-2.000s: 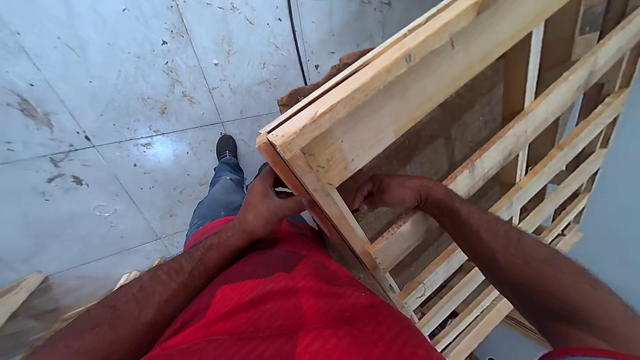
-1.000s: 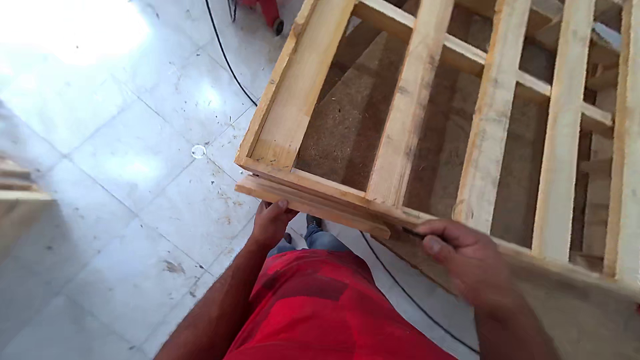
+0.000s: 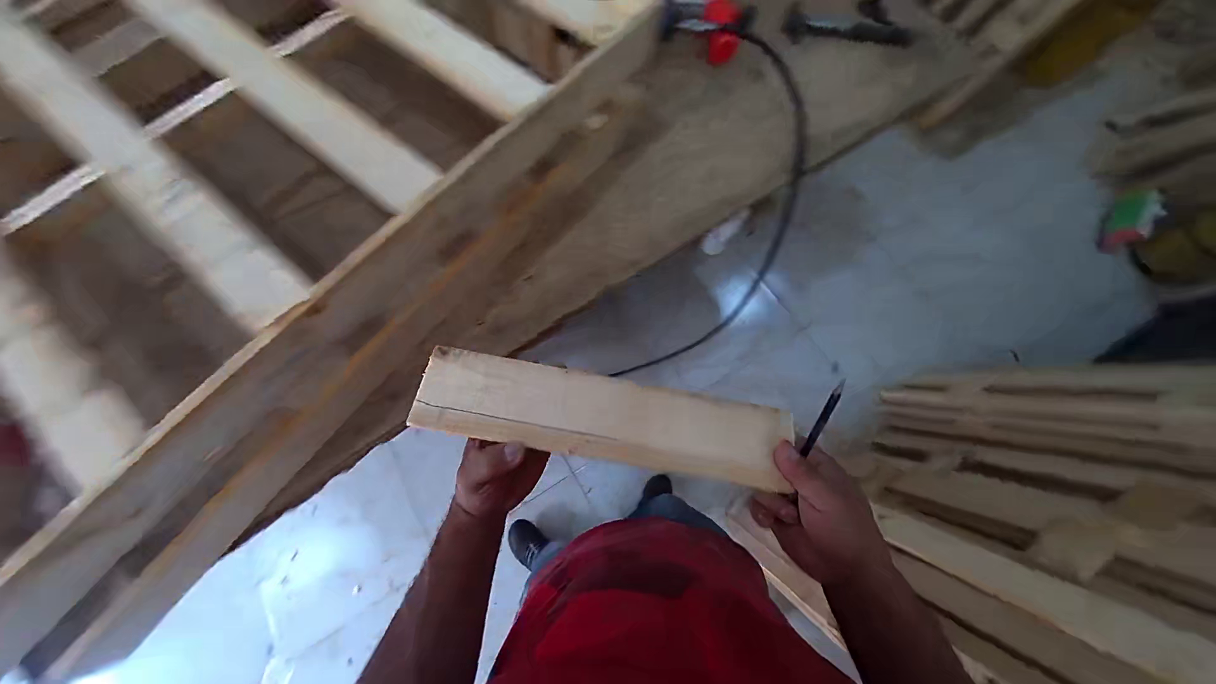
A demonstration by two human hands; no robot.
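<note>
A short wooden board is held up in front of my body, with a dark line along part of its face near the lower edge. My left hand grips its lower edge near the left end, thumb on the near side. At the right end, my right hand pinches the corner between thumb and fingers. A dark pencil sticks up from that same right hand, pointed end upward. Beyond the board lies a slatted wooden frame, not touching it as far as I can tell.
The frame rests on a wood sheet. On that sheet are a red and black tool and another dark tool. A black cable curves down to the tiled floor. Stacked wooden slats stand at the right.
The board was beside the frame's edge one second ago; now it is away from it, held between both hands. The view has swung strongly, bringing the stacked slats at the right into sight.
</note>
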